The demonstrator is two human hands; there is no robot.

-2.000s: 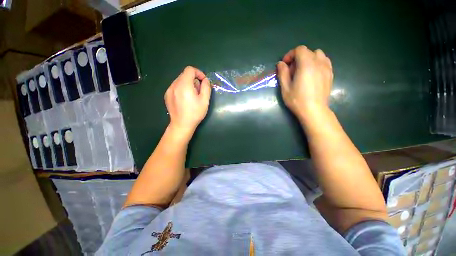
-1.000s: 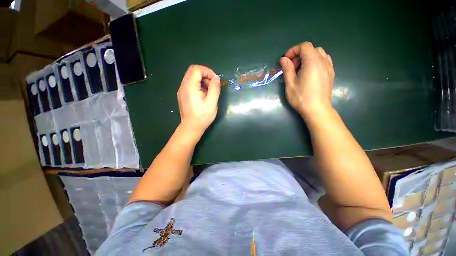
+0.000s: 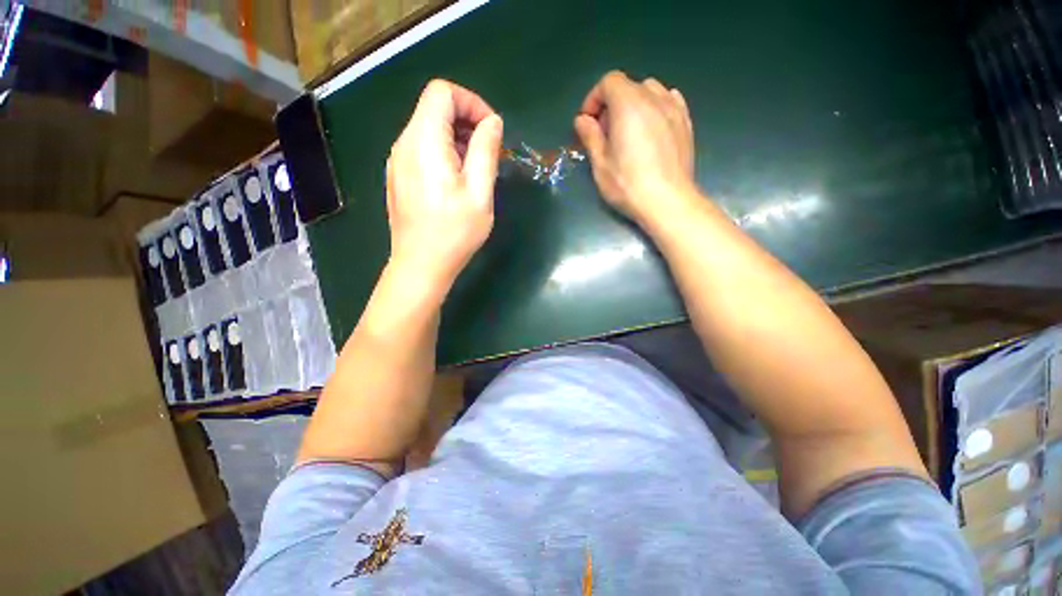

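Observation:
A short, crumpled strip of clear tape with orange-brown print spans the gap between my two hands, above the green mat. My left hand pinches its left end between thumb and fingers. My right hand pinches its right end, with the fingers curled. The strip is shiny and bunched in the middle. The parts of it inside my fingers are hidden.
A black smartphone lies at the mat's left end. Beside it a blister tray holds dark units with white discs. Clear trays stand at the far right. A tray of tan units sits lower right. Brown cartons are at left.
My hands have moved closer together and slightly up and left, and the tape between them is shorter and more crumpled. The view has shifted and tilted.

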